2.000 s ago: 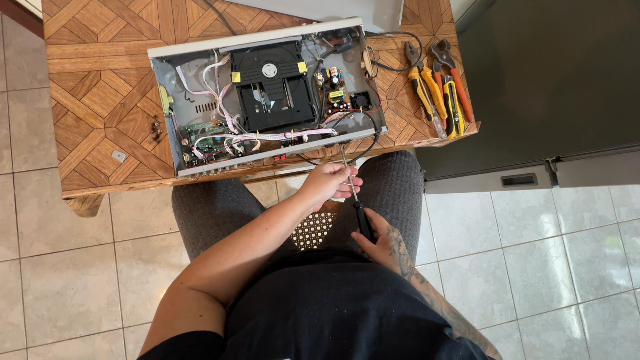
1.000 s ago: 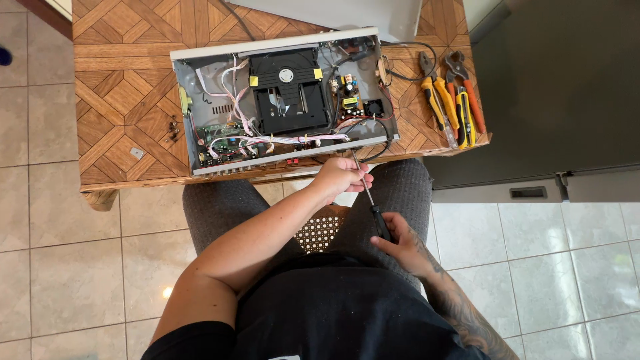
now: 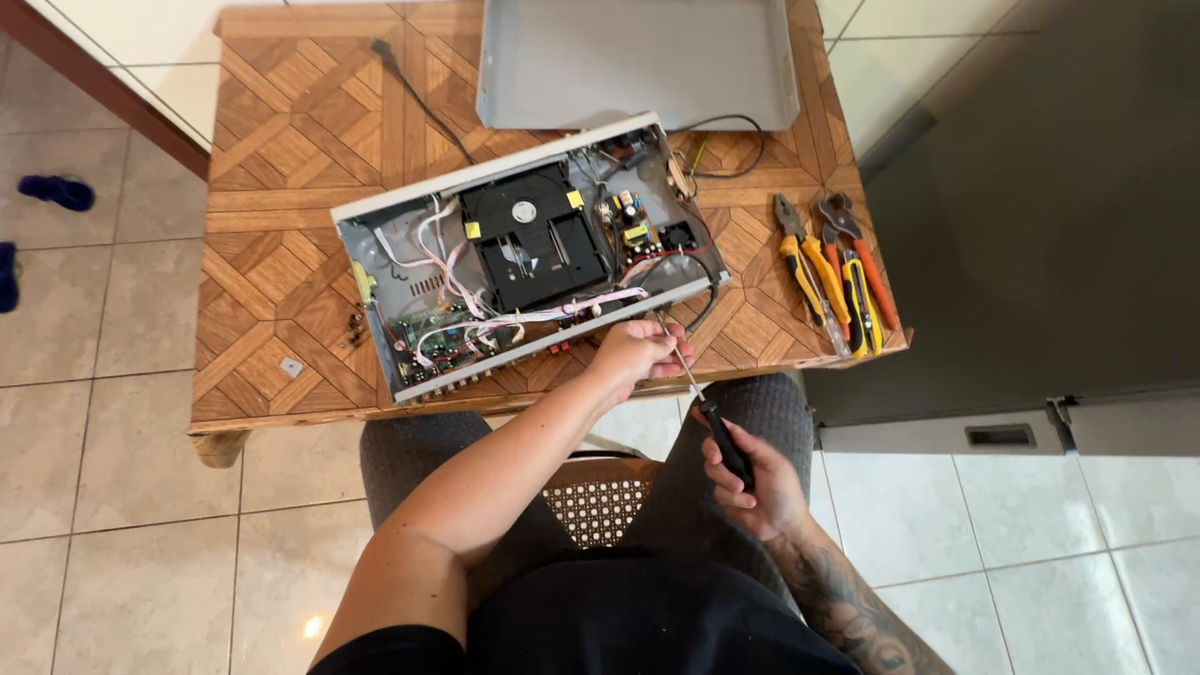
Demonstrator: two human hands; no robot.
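Note:
A disc player's open metal chassis [image 3: 534, 258] lies tilted on the wooden table, showing a black disc drive [image 3: 534, 239], a small power board [image 3: 637, 230], a green circuit board [image 3: 445, 337] and pale ribbon cables. My right hand [image 3: 755, 478] grips the black handle of a screwdriver [image 3: 714, 422], whose shaft points up to the chassis's near edge. My left hand [image 3: 647, 352] is at that edge, fingers around the shaft near its tip. The tip itself and whatever it touches cannot be made out.
On the table's right side lie combination pliers [image 3: 797, 248], orange-handled pliers [image 3: 867, 272] and a yellow-black utility knife [image 3: 861, 305]. Behind the chassis rests a grey metal cover [image 3: 637, 66]. A power cord [image 3: 422, 103], small screws [image 3: 354, 328] and a small metal plate [image 3: 292, 367] lie left.
The chassis has turned, its right end now farther from me. The view has shifted, showing more of the table and cover. Both hands remain at the screwdriver.

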